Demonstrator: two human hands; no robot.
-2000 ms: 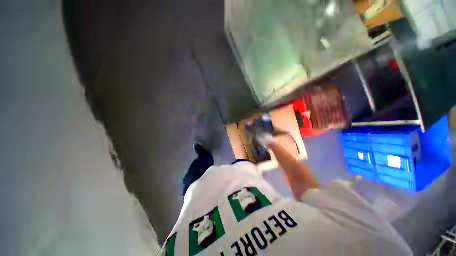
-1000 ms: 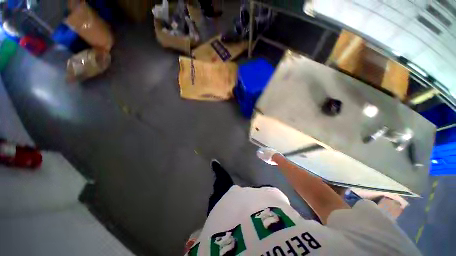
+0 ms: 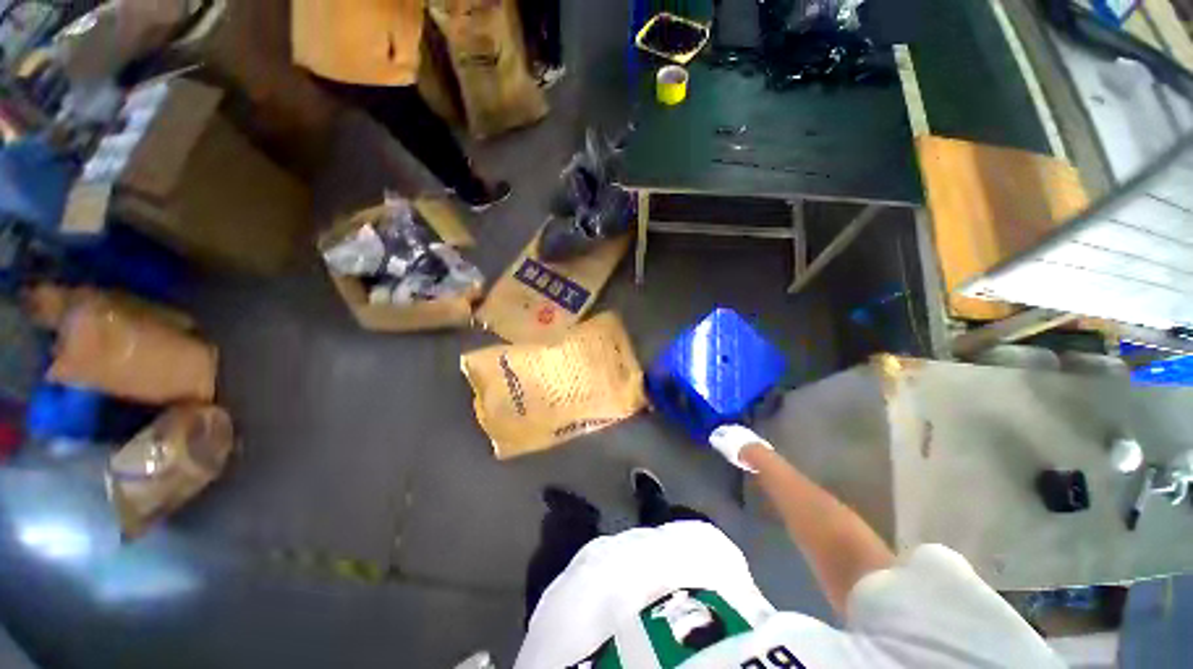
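My right hand (image 3: 739, 447), in a white glove, reaches to the near corner of a blue plastic stool or box (image 3: 722, 366) on the floor. It overlaps the edge; the fingers are too blurred to tell if they grip. A small pale shape at the bottom edge, left of my shirt, may be part of my left hand; it is cut off. A brown paper sack (image 3: 556, 386) lies flat just left of the blue thing. A second brown sack with a dark printed label (image 3: 552, 290) lies behind it.
The grey-topped bench (image 3: 968, 457) at right bears a black part (image 3: 1062, 490). A dark green table (image 3: 785, 144) with yellow tape (image 3: 671, 85) stands ahead. An open carton of bags (image 3: 406, 307) is at left. A person in orange (image 3: 360, 39) stands beyond.
The view has swung right and forward, towards the green table. My right hand has moved from the grey bench's side to the blue thing. A person and more cartons have come into view.
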